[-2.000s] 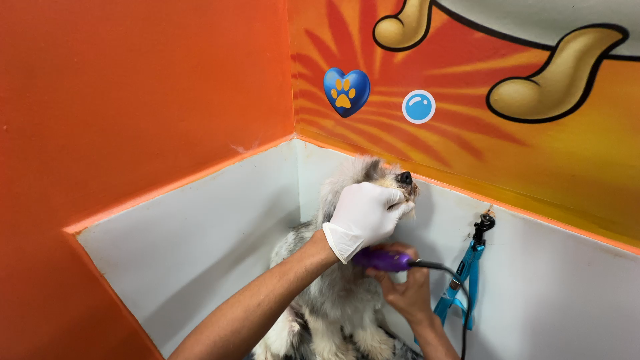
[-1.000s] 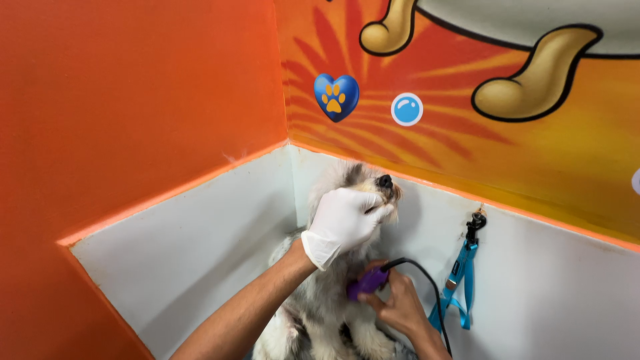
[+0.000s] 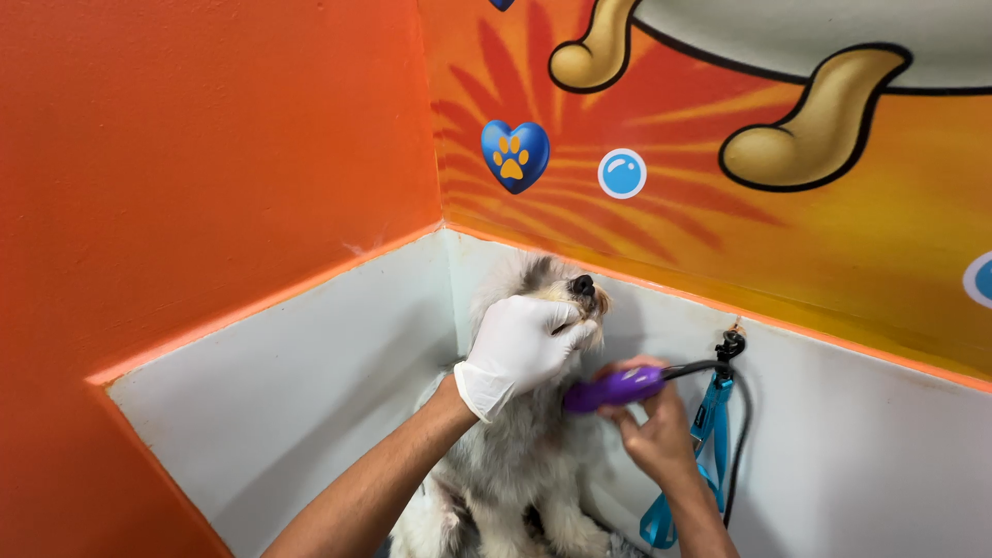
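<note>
A grey and white long-haired dog (image 3: pixel 515 449) sits upright in the corner, its muzzle tilted up and to the right. My left hand (image 3: pixel 523 349), in a white glove, is closed on the fur under the dog's chin. The bare fingers of my right hand (image 3: pixel 659 430) are wrapped around a purple electric clipper (image 3: pixel 612 389) with a black cord (image 3: pixel 745 434). The clipper's head is at the dog's neck and chest fur, just below my left hand; its blade is hidden. The dog's eyes are not clearly visible.
White panels (image 3: pixel 310 387) with an orange edge line the corner on both sides. A blue strap (image 3: pixel 711 422) hangs from a black clip (image 3: pixel 730 346) on the right panel, behind my right forearm. Above is a painted wall (image 3: pixel 682 256) with a paw-print heart (image 3: pixel 514 156).
Since one second ago the clipper has moved up from the chest toward the neck, and it now lies more level. My left hand keeps its hold under the chin.
</note>
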